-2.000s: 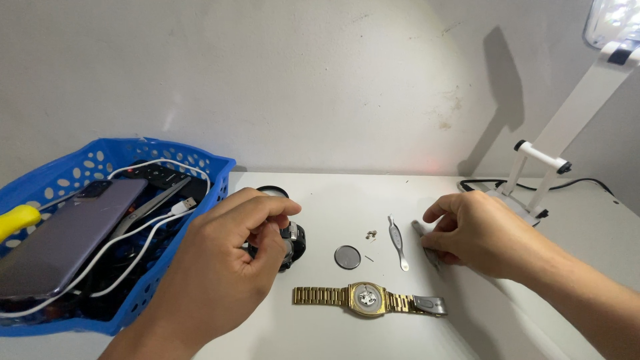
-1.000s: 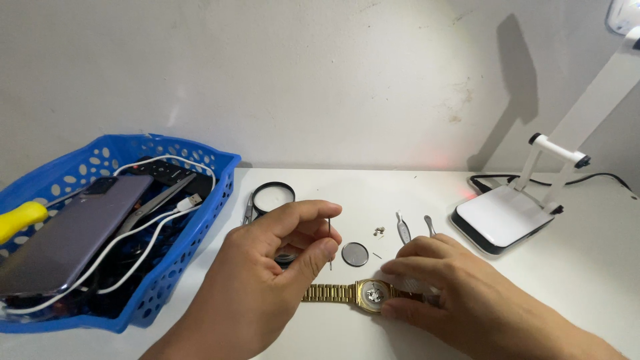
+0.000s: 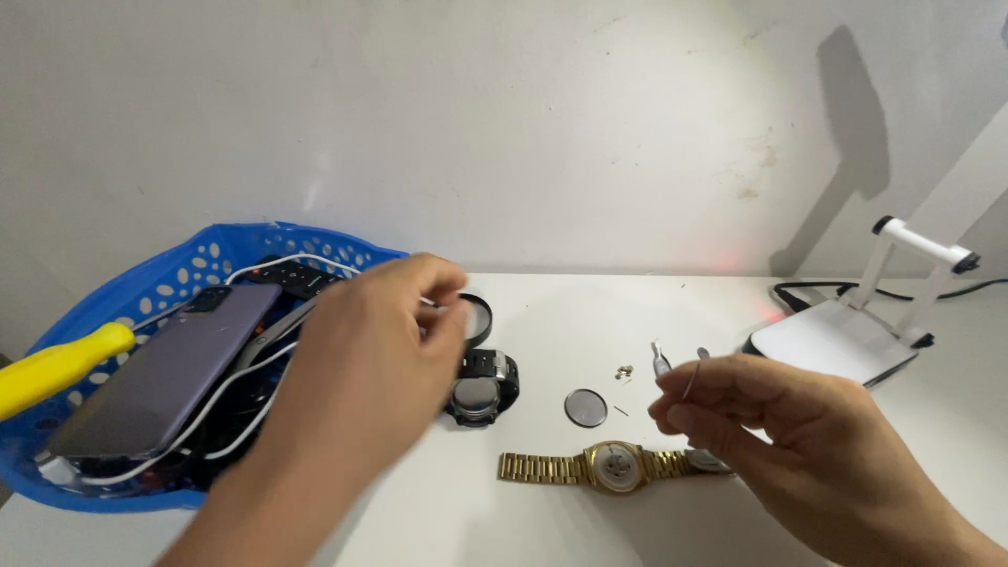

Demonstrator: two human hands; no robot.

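Note:
My right hand (image 3: 756,417) pinches a thin metal pin (image 3: 692,379) between thumb and forefinger, above the right end of a gold metal-band wristwatch (image 3: 618,467) whose back is off, showing the movement. My left hand (image 3: 370,362), blurred, hovers beside the basket with fingertips drawn together; whether anything is between them I cannot tell. Close to its fingers lie a black-rimmed round lens (image 3: 478,319) and a black wristwatch (image 3: 479,398). A round watch case back (image 3: 586,408), a tiny pin (image 3: 621,411) and small metal parts (image 3: 624,372) rest above the gold watch. Tweezers (image 3: 660,358) are partly behind my right hand.
At the left, a blue plastic basket (image 3: 118,295) holds a smartphone (image 3: 169,370), a yellow-handled tool (image 3: 67,366), a white cable (image 3: 228,382) and a remote control (image 3: 295,277). A white lamp stand (image 3: 835,339) with a black cord (image 3: 969,290) stands back right, near the wall.
The thin pin, held in my left hand a second ago, is now in my right hand. My left hand has moved left toward the basket, and my right hand has lifted off the gold watch.

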